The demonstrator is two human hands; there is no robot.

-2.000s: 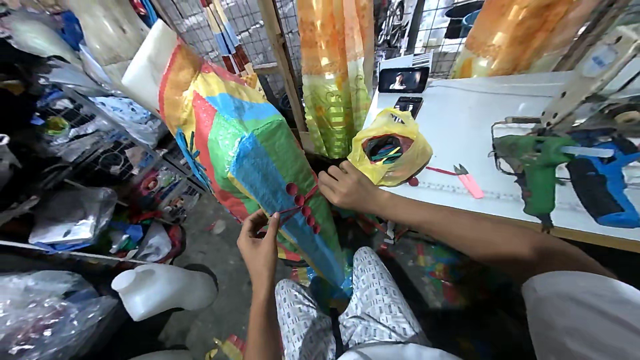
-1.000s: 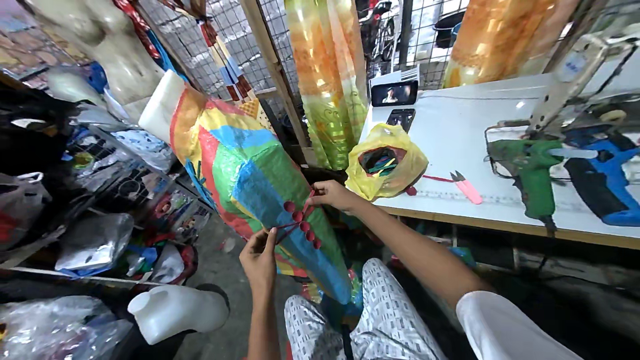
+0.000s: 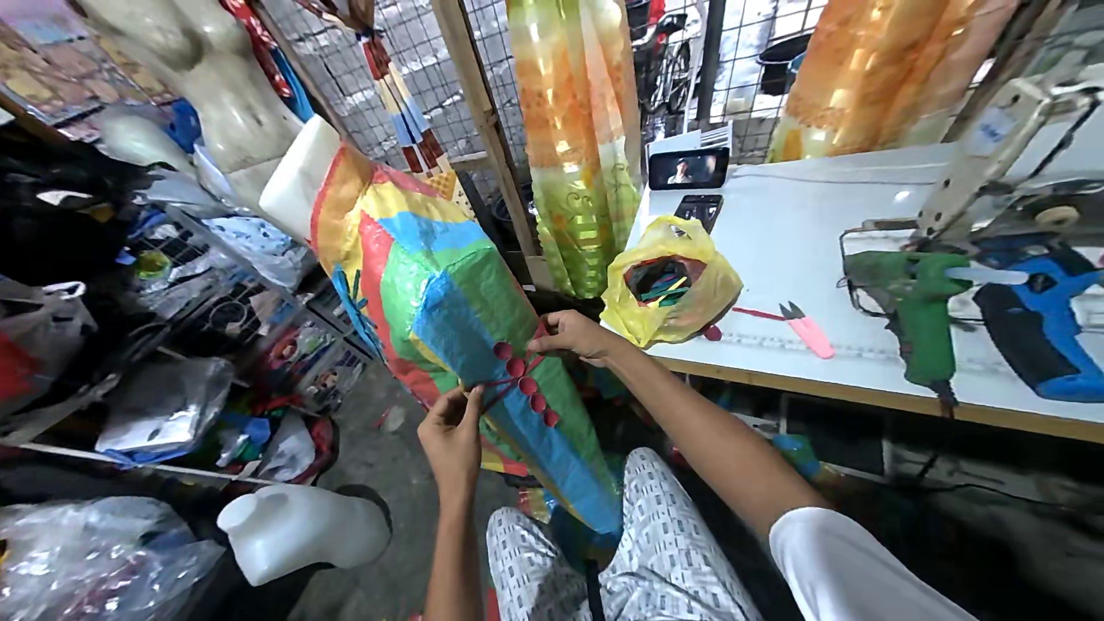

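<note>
A white dress form [image 3: 297, 179] wears a garment of shiny multicoloured patches [image 3: 461, 302] and leans between the shelves and the table. Across its blue and green panels lies a dark red strip with several round red discs [image 3: 528, 385]. Thumb and fingertips of my left hand [image 3: 452, 429] pinch the strip's left end. The right end is pinched by my right hand [image 3: 576, 336], close to the garment's edge. Nearby on the table sits an open yellow plastic bag [image 3: 668, 280] with green and dark strips inside. Pink-handled thread snips [image 3: 806, 329] lie right of the bag.
On the white table [image 3: 776, 233] are a green glue gun [image 3: 923, 310], a blue and black power tool [image 3: 1039, 323], two phones [image 3: 687, 168] and a sewing machine [image 3: 992, 164]. Cluttered wire shelves [image 3: 216, 259] stand at left. A white mannequin torso [image 3: 302, 524] lies on the floor.
Both hands stay at the red strip, while the fingers of the right hand have shifted a little at its end. The view has swung slightly, showing more of the mannequin at upper left.
</note>
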